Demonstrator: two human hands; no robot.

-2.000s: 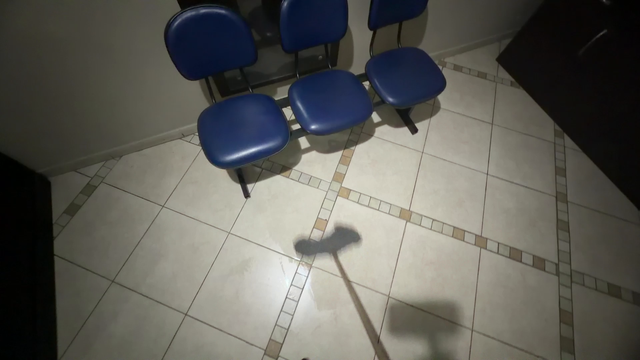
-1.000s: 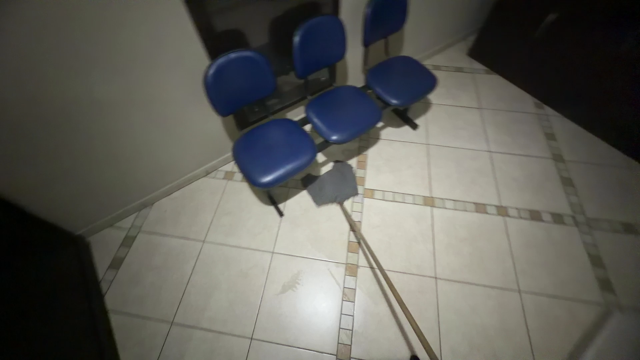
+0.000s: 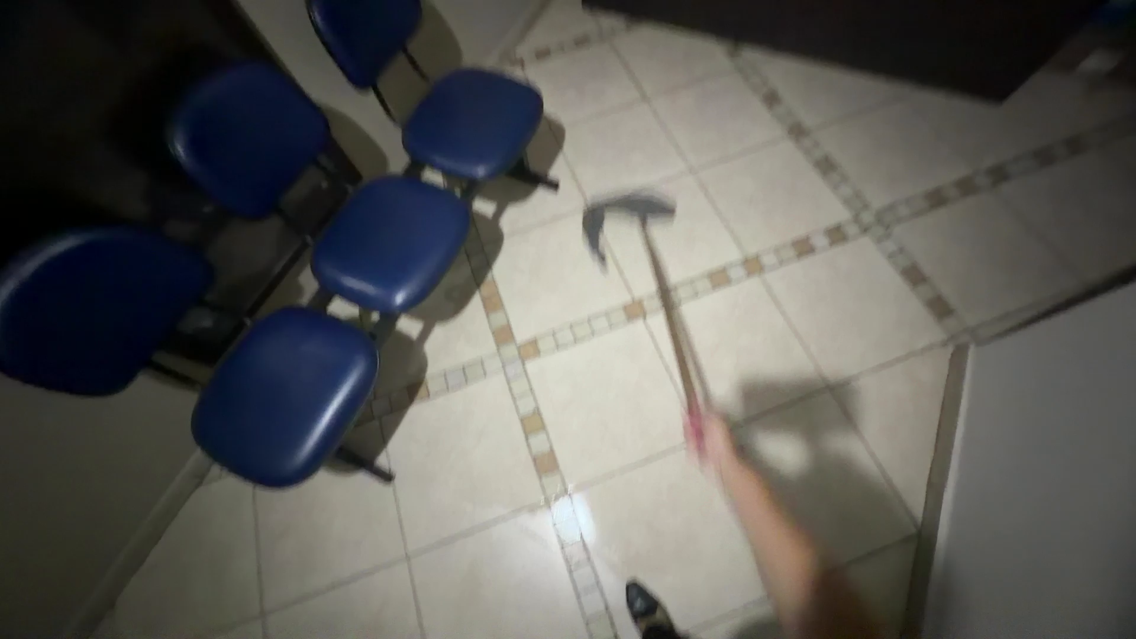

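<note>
My right hand [image 3: 717, 439], blurred by motion, reaches in from the lower right. It is closed around the long wooden handle [image 3: 672, 324] of a floor mop or squeegee. A pinkish-red patch shows on the handle at my fingers. At the handle's far end, a dark grey cloth [image 3: 632, 209] hangs over the head, one end trailing to the left, over the pale floor tiles. Whether the cloth touches the floor is hard to tell. My left hand is out of view.
Linked blue padded chairs [image 3: 390, 241] stand along the wall at left. A dark piece of furniture [image 3: 852, 40] juts in at the top right. A white wall [image 3: 1034, 470] with a baseboard edge is at right. A dark shoe [image 3: 646, 605] shows at the bottom.
The mop's cloth head was at the front of the chairs; now it is out to their right, over the tiles. My right hand and forearm have come into view. The view has turned.
</note>
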